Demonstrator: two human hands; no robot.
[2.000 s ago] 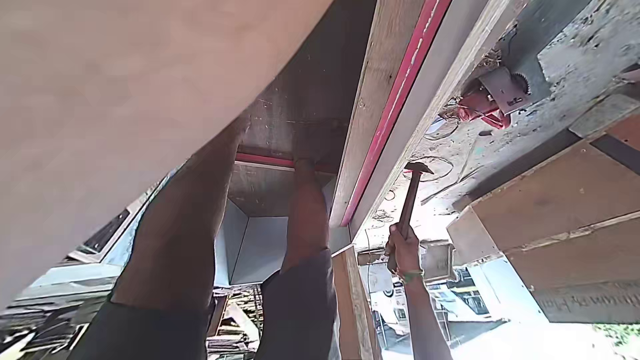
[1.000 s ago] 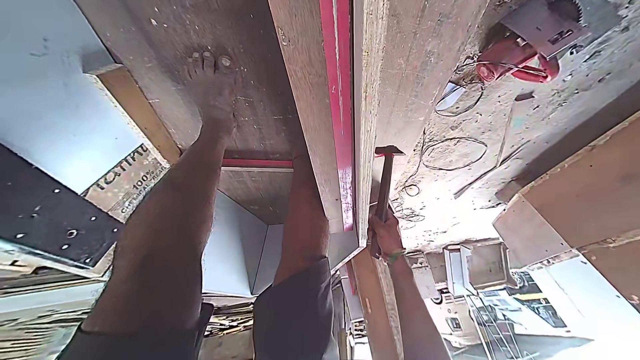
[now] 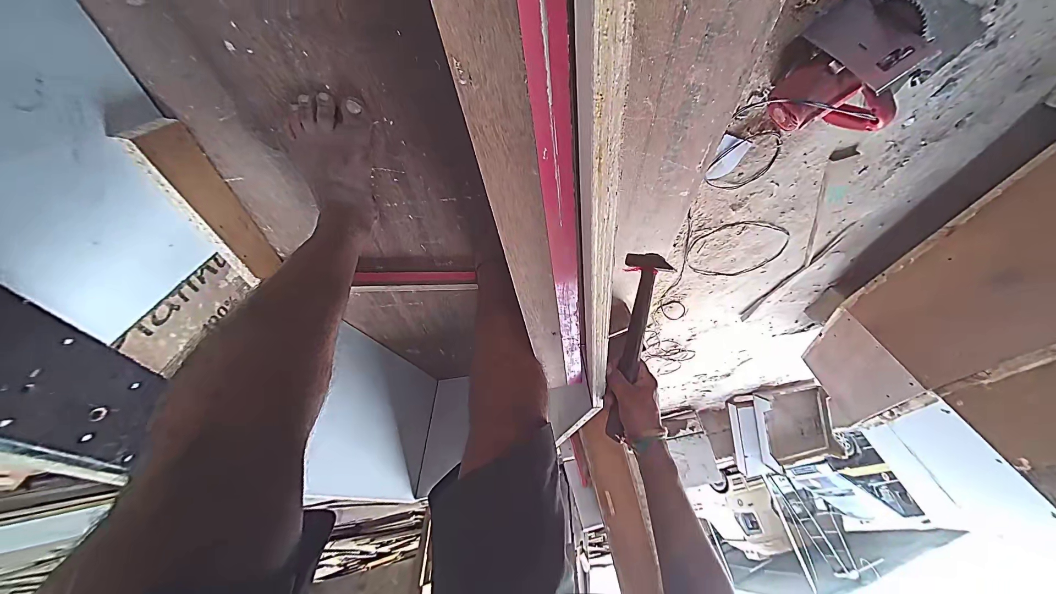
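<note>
My right hand [image 3: 635, 404] is closed around the dark handle of a hammer [image 3: 638, 318], its head pointing up the view. The hammer is beside the raw edge of an upright plywood panel [image 3: 609, 206]. Along that panel run a red strip [image 3: 557, 190] and a wooden board [image 3: 495, 165]. My left hand is not in the frame. My bare foot [image 3: 330, 157] rests on a brown wooden panel [image 3: 412, 107]; the other foot is hidden behind the board.
A red circular saw [image 3: 825, 91] lies on the dusty ground with a looped cable [image 3: 738, 247]. Plywood boxes [image 3: 965, 272] stand at right. At left are a pale blue panel [image 3: 74, 181], a wooden block [image 3: 206, 198] and a black panel with holes [image 3: 74, 379]. Wood strips [image 3: 371, 540] lie below.
The view has shifted; the large blurred skin surface at upper left two seconds ago is gone. My right hand with the hammer is now close beside the plywood edge, where earlier it was farther out.
</note>
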